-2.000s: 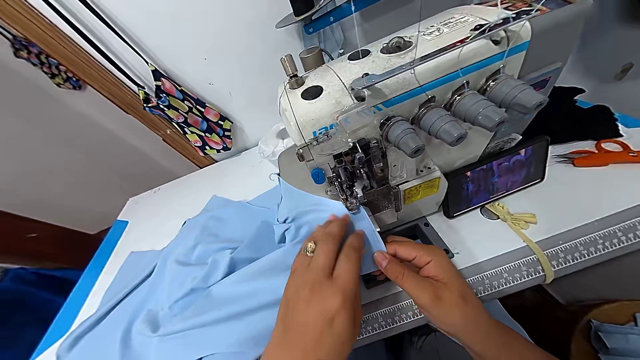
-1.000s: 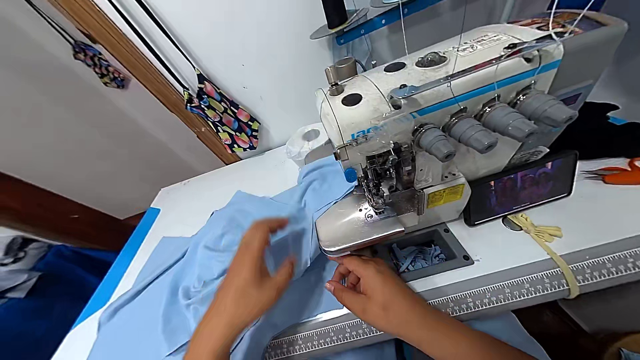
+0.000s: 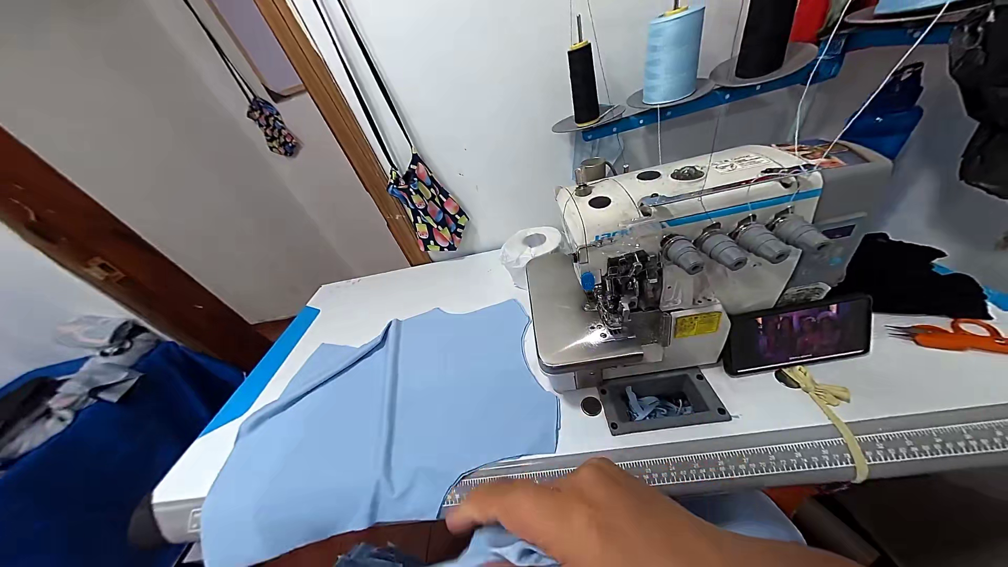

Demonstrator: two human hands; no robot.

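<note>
Light blue fabric [image 3: 409,394] lies spread on the white sewing table, left of the overlock machine [image 3: 693,205], its lower part hanging past the front edge. At the bottom centre is my right hand [image 3: 583,512], with bunched light blue cloth [image 3: 508,543] in its curled fingers; its fingertips are partly hidden. My left hand is out of view. The machine's metal plate [image 3: 567,315] and presser foot area show no cloth on them. Blue scraps [image 3: 654,403] sit in the dark recessed tray [image 3: 720,413] in front of the machine.
A phone [image 3: 799,335] leans against the machine, with orange-handled scissors [image 3: 957,336] to its right. A ruler tape [image 3: 756,465] runs along the table edge, crossed by a yellow tie [image 3: 846,433]. Thread cones [image 3: 673,55] stand behind. Blue cloth [image 3: 94,449] is at lower left.
The blue fabric, bunched near the machine before, now lies flatter on the table's left. My left hand has left the view. My right hand has moved down from the machine's front. The view has shifted.
</note>
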